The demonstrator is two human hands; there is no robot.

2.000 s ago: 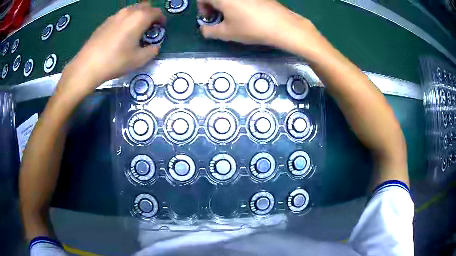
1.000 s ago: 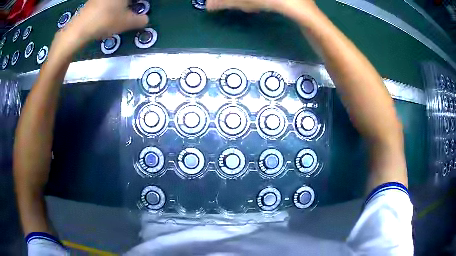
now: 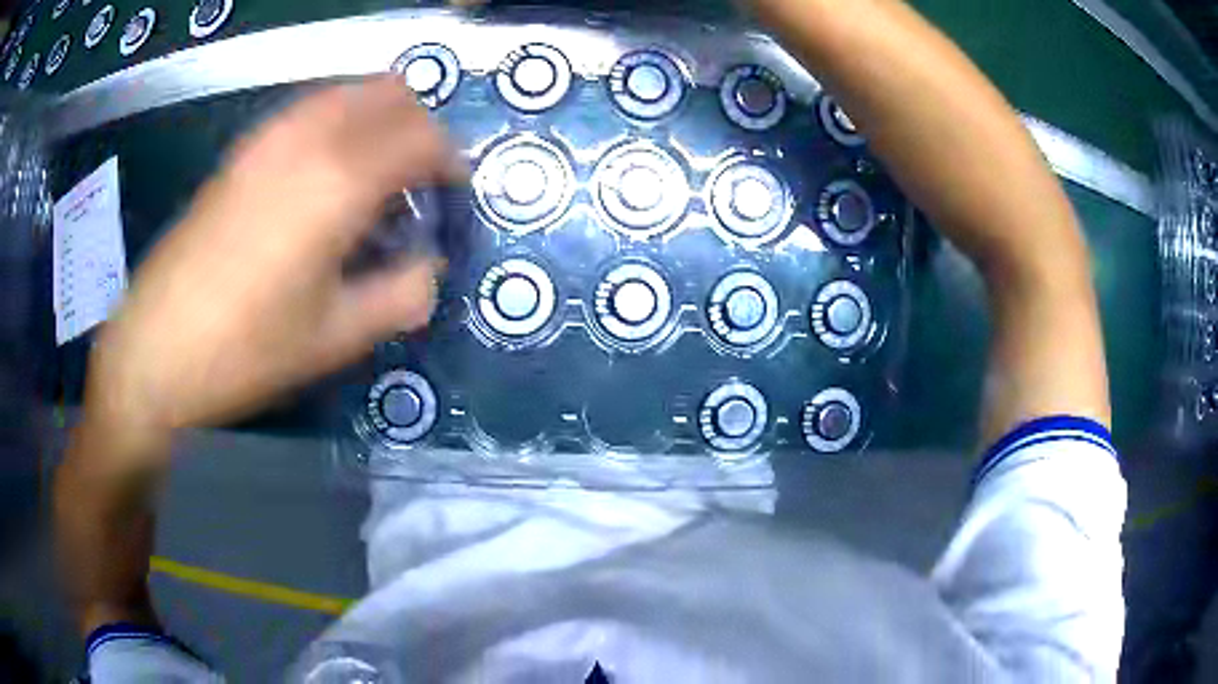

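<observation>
A clear blister tray lies in front of me with round parts in rows of pockets. Two pockets in the nearest row, left of centre, are empty. My left hand is blurred over the tray's left side, thumb and fingers apart around a dark, ring-like blur. I cannot tell whether that is a held part or one in its pocket. The hand hides part of the left column. My right forearm crosses the tray's far right corner; my right hand is past the top edge of the picture.
The green conveyor belt carries loose round parts at the top left. A pale metal rail runs between belt and bench. A printed paper sheet is left of the tray. Stacked clear trays stand at the right edge.
My left hand has come back from the belt to over the tray's left side. My right hand has gone out at the top. The tray appears higher in view; its two empty pockets are unchanged.
</observation>
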